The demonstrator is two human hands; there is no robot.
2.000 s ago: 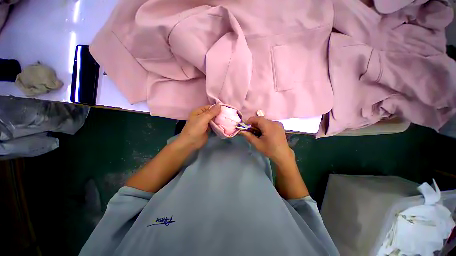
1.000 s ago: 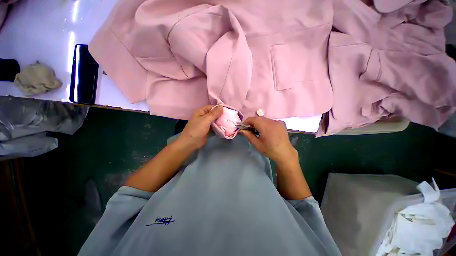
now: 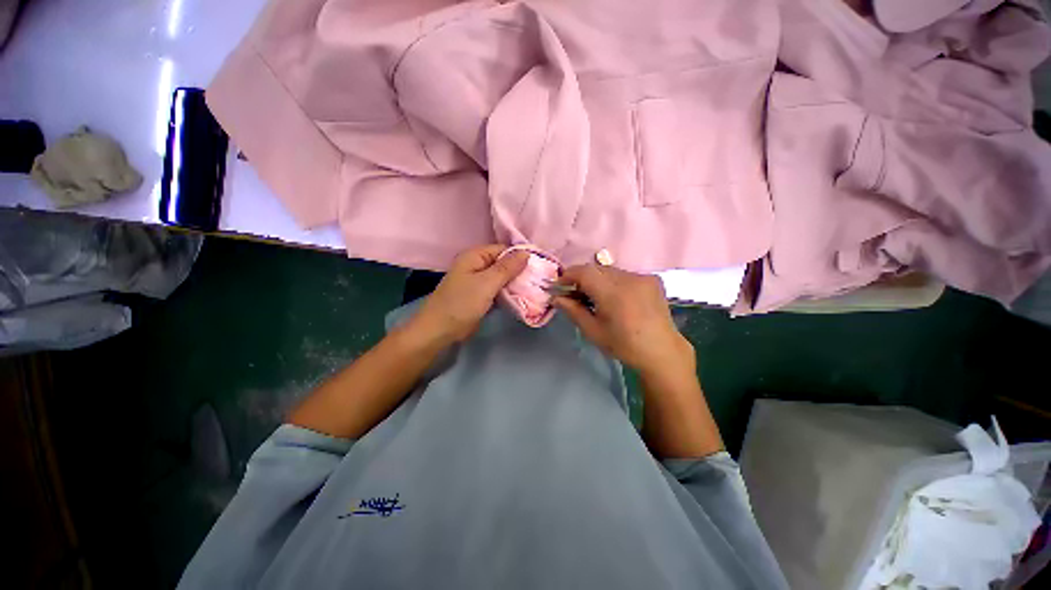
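A dusty pink jacket (image 3: 703, 138) lies over the table edge. One sleeve hangs towards me, and the open end of its cuff (image 3: 532, 297) faces me, showing the paler pink inside. My left hand (image 3: 470, 290) pinches the left rim of the cuff. My right hand (image 3: 622, 311) is at the right rim, its fingers closed around small dark snips, mostly hidden, with the tip at the cuff opening.
More pink jacket cloth (image 3: 922, 173) is heaped at the right. A black phone (image 3: 194, 158), a crumpled beige cloth (image 3: 85, 167) and a black cylinder (image 3: 20, 146) lie on the white table (image 3: 115, 58) at left. A bin with white scraps (image 3: 957, 519) stands lower right.
The sleeve and cuff have shifted slightly right and down with my left hand. The snips show less between my right fingers than before.
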